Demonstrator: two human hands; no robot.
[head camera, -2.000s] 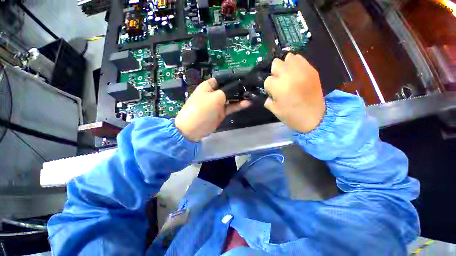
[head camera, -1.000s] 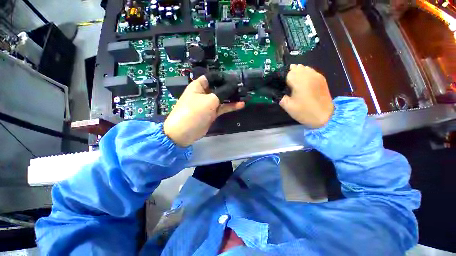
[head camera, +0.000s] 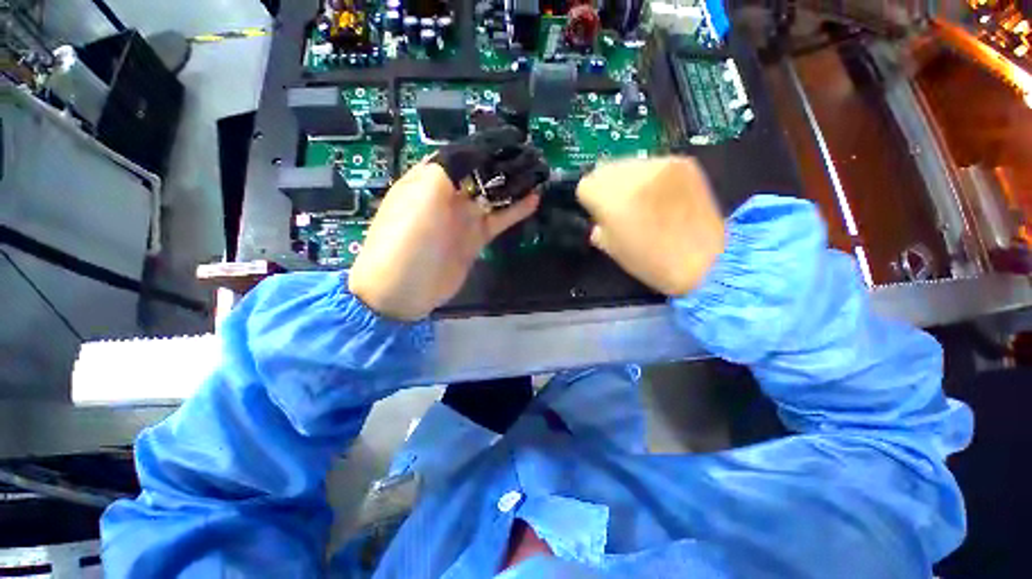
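Observation:
The green circuit board lies in a black carrier fixture, with grey blocks standing on it. My left hand, with black-covered fingers, is over the board's near part. Its fingers are curled around a few small silver parts, perhaps screws; their number is unclear. My right hand is just to the right, over the near part of the board and fixture. Its dark fingertips are blurred against the black fixture, so whether they hold anything cannot be told. The board under both hands is hidden.
A silver rail runs along the near edge. A white toothed strip sticks out at the left. To the right are a brown-orange surface and metal bars. A black bin stands at the far left. A blue connector is at the far edge.
The board appears shifted right in the view. My left hand's fingers have turned, showing the small silver parts. My right hand has moved closer to the left hand.

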